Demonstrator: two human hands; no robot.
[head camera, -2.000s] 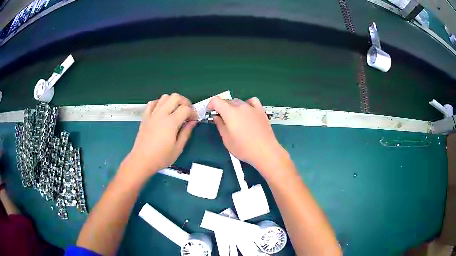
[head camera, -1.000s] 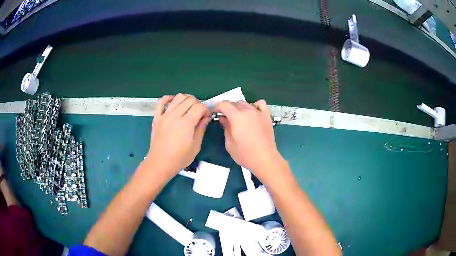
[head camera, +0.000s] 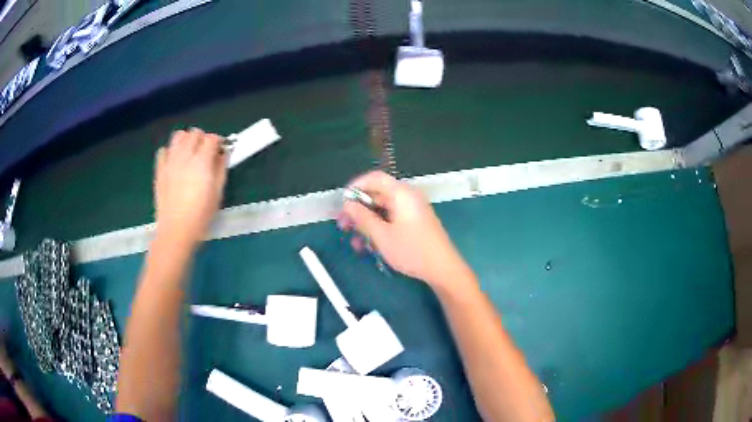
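Note:
My left hand (head camera: 191, 177) is over the dark green conveyor belt, closed on a white fan housing (head camera: 253, 142), whose white block-like head shows past the fingers; its handle is hidden in the hand. My right hand (head camera: 396, 222) is above the pale metal edge strip, holding a circuit board strip (head camera: 359, 196) in its fingers; part of the strip hangs blurred below the palm. More white fan housings (head camera: 291, 321) lie on the green bench in front of me, some with spoked grilles (head camera: 417, 397) showing.
A glittering pile of board strips (head camera: 62, 321) lies at the bench's left. Other fan bodies lie on the belt (head camera: 305, 107), at top centre (head camera: 419, 67), right (head camera: 650, 128) and far left. The metal edge strip (head camera: 462, 183) crosses between bench and belt. Cardboard (head camera: 734, 383) is at lower right.
My hands have come apart. My left hand moved left and out over the belt with the fan housing; my right hand stays near the edge strip. The view has shifted and turned.

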